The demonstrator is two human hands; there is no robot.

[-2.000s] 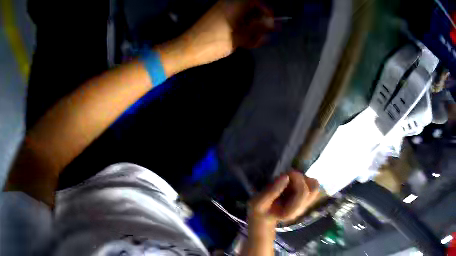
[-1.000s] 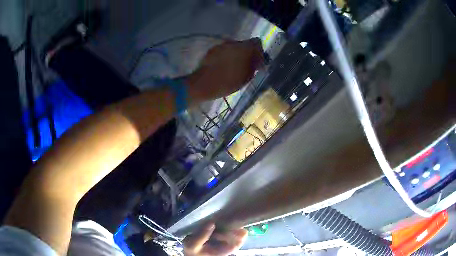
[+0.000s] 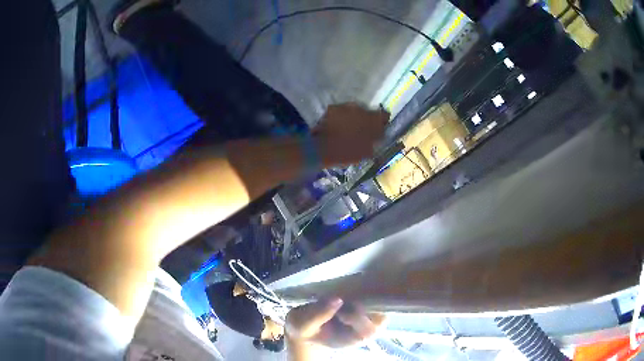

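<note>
The view is strongly tilted and partly blurred. My left hand (image 3: 353,132), with a blue wristband, reaches in from the left, dark and with its fingers curled; whether it holds anything cannot be told. My right hand (image 3: 333,323) is at the bottom, cut off by the frame, thumb out and fingers bent, near the edge of a long grey-brown work surface (image 3: 459,261). Whether it grips anything is hidden by glare. A thin white cable loop (image 3: 248,279) shows just left of it. No socket housing or tool can be made out.
Cardboard boxes (image 3: 436,135) are beyond the surface's edge. A round blue seat (image 3: 104,169) is at the left. A person's dark-haired head (image 3: 236,309) is at the bottom. A ribbed dark hose (image 3: 526,338) and an orange-red object (image 3: 607,350) are at the lower right.
The view has swung away from the conveyor and white housings. Since one second ago, both hands appear further right, the blue seat shows, and the long white cable has mostly left the view.
</note>
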